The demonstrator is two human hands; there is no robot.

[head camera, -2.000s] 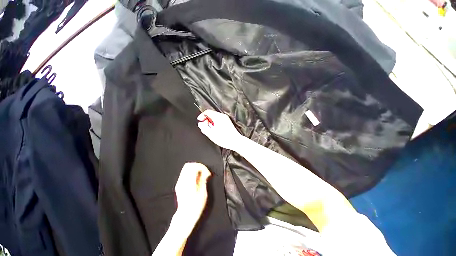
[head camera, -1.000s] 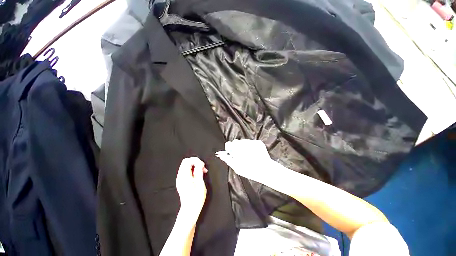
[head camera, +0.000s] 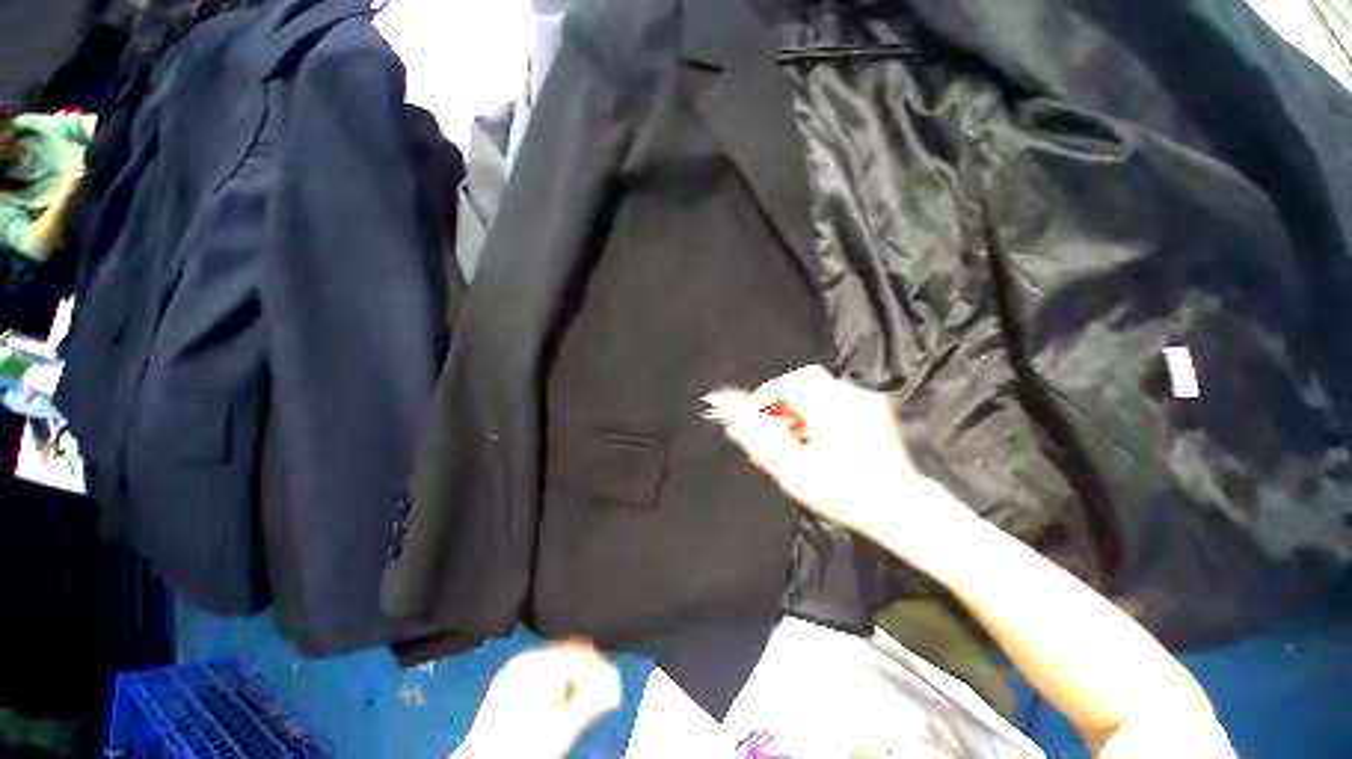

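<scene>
A black suit jacket [head camera: 682,297] lies spread in front of me, its front panel with a pocket flap [head camera: 623,463] at centre and its shiny lining [head camera: 919,282] open on the right. My right hand [head camera: 830,445] is shut on thread snips [head camera: 783,418], red with pale tips pointing left, over the front panel near the front edge. My left hand [head camera: 549,697] is at the bottom edge of the picture, by the jacket hem, overexposed and blurred. Its fingers look bent; whether it grips the hem cannot be told.
Navy jackets [head camera: 334,297] hang at the left. A small white label [head camera: 1180,372] is on the lining. A blue plastic crate [head camera: 208,715] stands on the blue floor at lower left. A person's arm in a green sleeve [head camera: 57,178] shows at the far left.
The view has swung left and down, showing the hem, floor and crate. My left hand has moved down from the front panel to the hem. My right hand stays over the panel, with red snips visible.
</scene>
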